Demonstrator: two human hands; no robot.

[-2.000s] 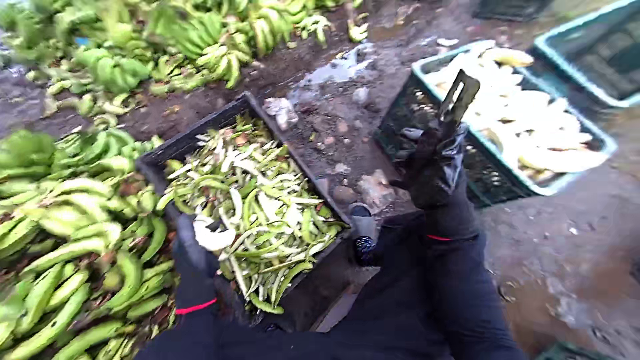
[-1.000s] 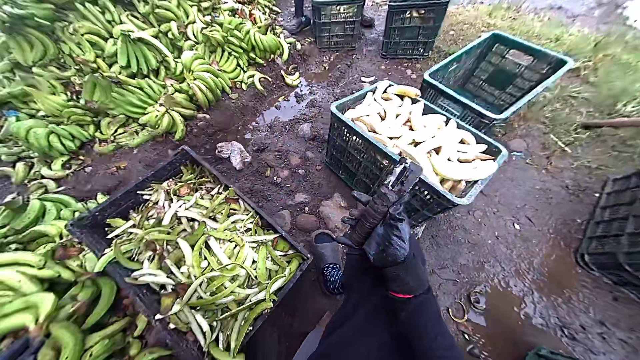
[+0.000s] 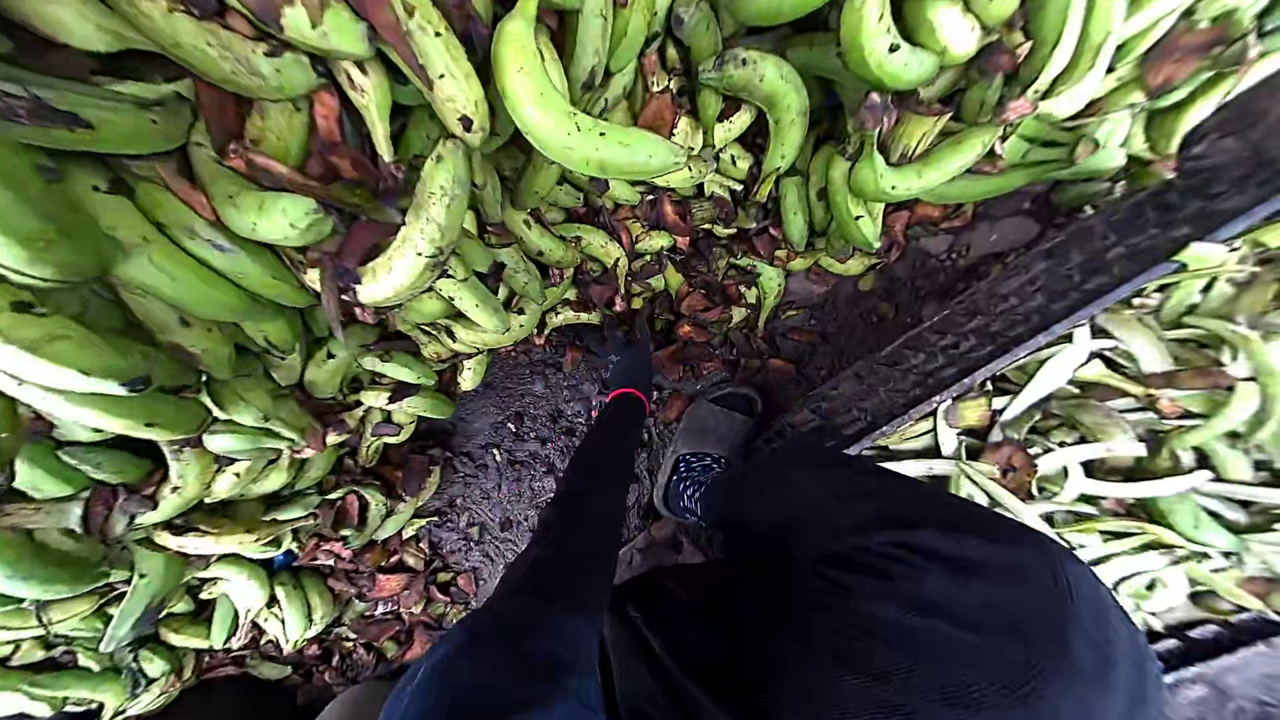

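Note:
My left hand (image 3: 627,358), in a dark glove with a red cuff edge, reaches down to the foot of a heap of green plantains (image 3: 590,140). Its fingers are dark against dry brown scraps, and whether they hold anything is not clear. Small green plantains and brown husk pieces (image 3: 690,330) lie just beyond the fingertips. My right hand is out of view. To the right stands a black crate (image 3: 1000,310) filled with plantain peels (image 3: 1130,440).
Plantains (image 3: 130,300) are piled along the left side. Dark wet soil (image 3: 500,440) shows between the heap and the crate. My sandalled foot (image 3: 705,450) stands on it, beside the crate's edge.
The view has swung left, to the plantain heap. My left hand, by the peel crate two seconds ago, is now at the heap's foot. My right hand, earlier holding a dark tool, has left view.

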